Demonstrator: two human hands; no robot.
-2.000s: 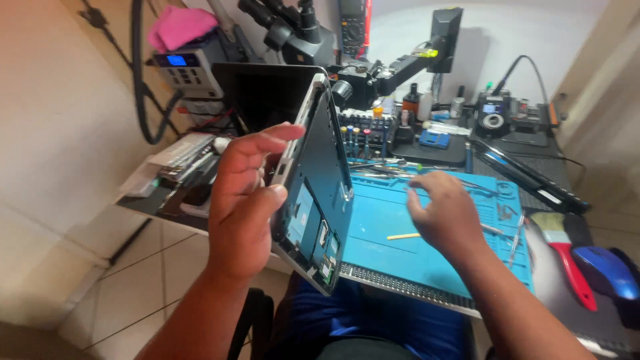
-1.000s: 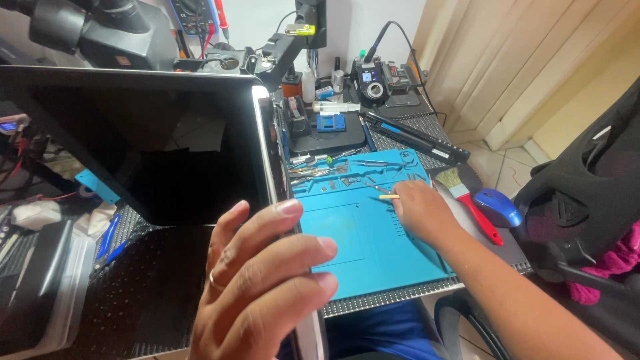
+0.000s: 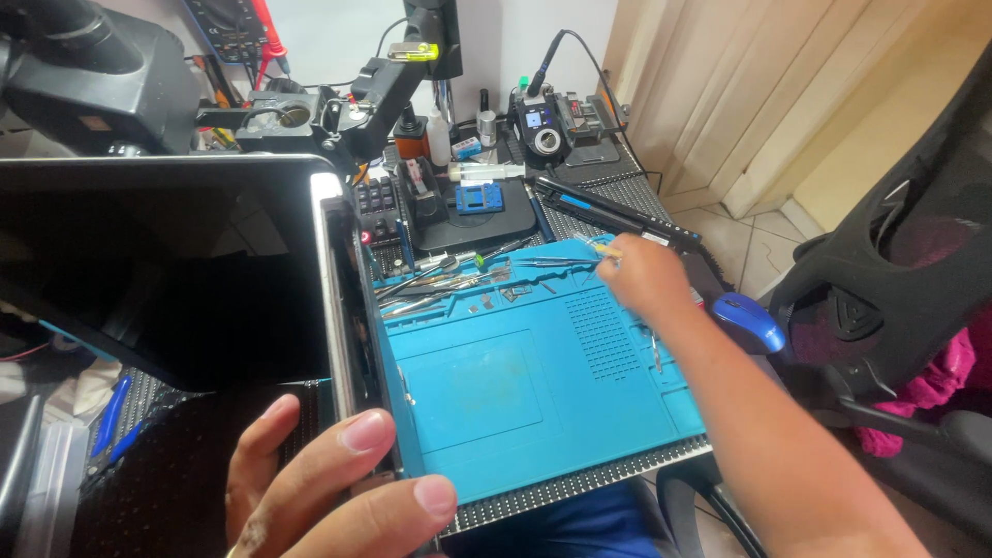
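My left hand (image 3: 341, 480) holds up a laptop by its base edge (image 3: 337, 310), fingers over the rim. The laptop stands on its side, with its dark screen (image 3: 170, 271) facing me at the left. My right hand (image 3: 643, 279) is at the far right corner of the blue silicone repair mat (image 3: 496, 387). Between its fingers is a thin yellowish tool (image 3: 607, 249) with a pale tip. Tweezers (image 3: 554, 261) and several slim metal tools (image 3: 434, 287) lie in the mat's upper trays, left of that hand.
A microscope (image 3: 101, 85) stands back left, near a jointed arm (image 3: 380, 85). Behind the mat are a blue fixture (image 3: 479, 198), a soldering station (image 3: 539, 128) and a laptop battery (image 3: 612, 213). A blue mouse (image 3: 748, 322) lies at right, beside a black mesh chair (image 3: 868, 256).
My right hand has moved to the mat's far right corner, carrying the yellowish tool that lay on the mat two seconds ago. The view has swung right. My left hand stays on the laptop.
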